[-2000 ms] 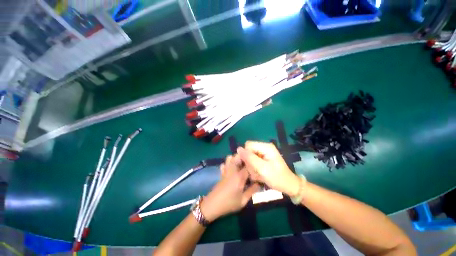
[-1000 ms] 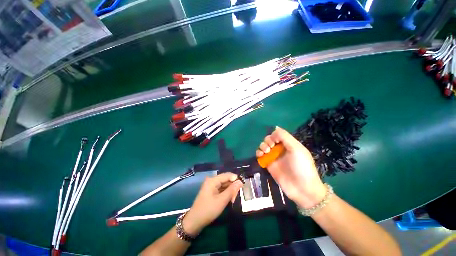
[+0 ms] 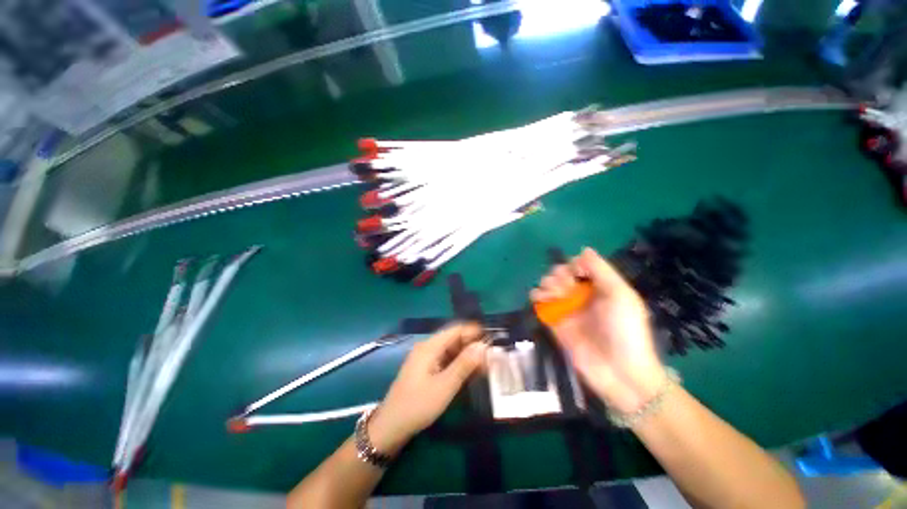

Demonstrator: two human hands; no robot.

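My right hand (image 3: 609, 333) is closed around an orange handle (image 3: 564, 303), just right of and above the white card. My left hand (image 3: 433, 373) pinches the end of a white cable at the card's left edge; its fingers and blur hide the tip. The cable (image 3: 308, 416) runs left to a red connector (image 3: 238, 424), and a second white length (image 3: 318, 376) runs from there back up right to a dark end. The white card (image 3: 526, 404) with grey metallic pieces lies between my hands, framed by black tape (image 3: 484, 457).
A fanned pile of white cables (image 3: 477, 189) lies beyond my hands by the metal rail (image 3: 259, 196). A black housing heap (image 3: 691, 268) is right of my right hand. A few white cables (image 3: 169, 368) lie far left. A blue bin (image 3: 686, 45) stands beyond the rail.
Two seconds ago my hands were together over the card; now they are apart, with the orange handle showing in my right. Since one second ago they have hardly moved; the view has shifted slightly.
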